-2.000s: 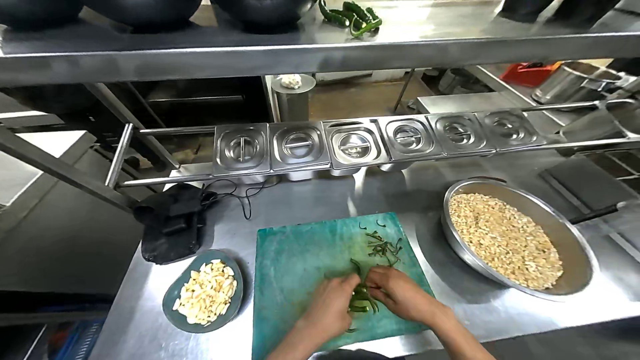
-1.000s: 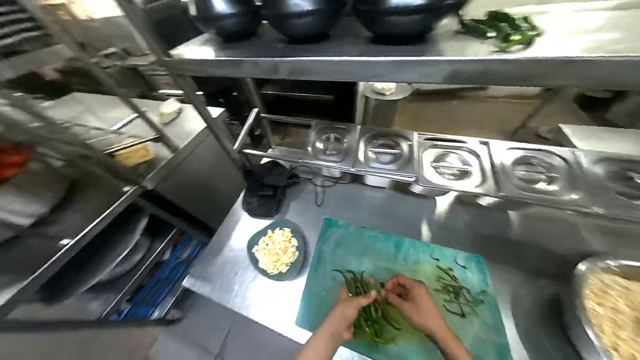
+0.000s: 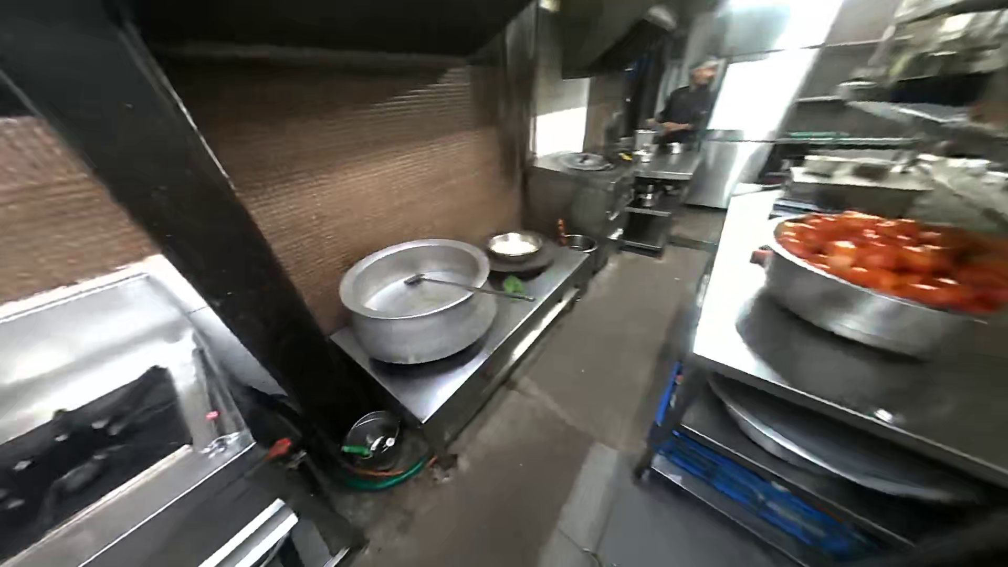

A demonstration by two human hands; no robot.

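Note:
Neither my left hand nor my right hand shows in the head view now. A large metal pot [image 3: 421, 323] with a wide rim stands on a low steel stand at left of centre, and a long-handled metal utensil [image 3: 468, 287] lies across its rim. On the right, a wide metal pan [image 3: 850, 303] heaped with glossy red food, perhaps tomatoes [image 3: 890, 256], rests on a steel table. The cutting board and the green peppers are out of view.
A floor aisle [image 3: 543, 441] runs between the low steel stand [image 3: 441, 386] and the steel table [image 3: 795, 370]. Blue crates [image 3: 756, 488] sit beneath the table. A green hose [image 3: 394, 480] lies near a post [image 3: 213, 213]. Far back stands a person [image 3: 689, 102].
The view has swung far to the left. Both hands, at the green peppers on the cutting board in the earlier frames, have left the view.

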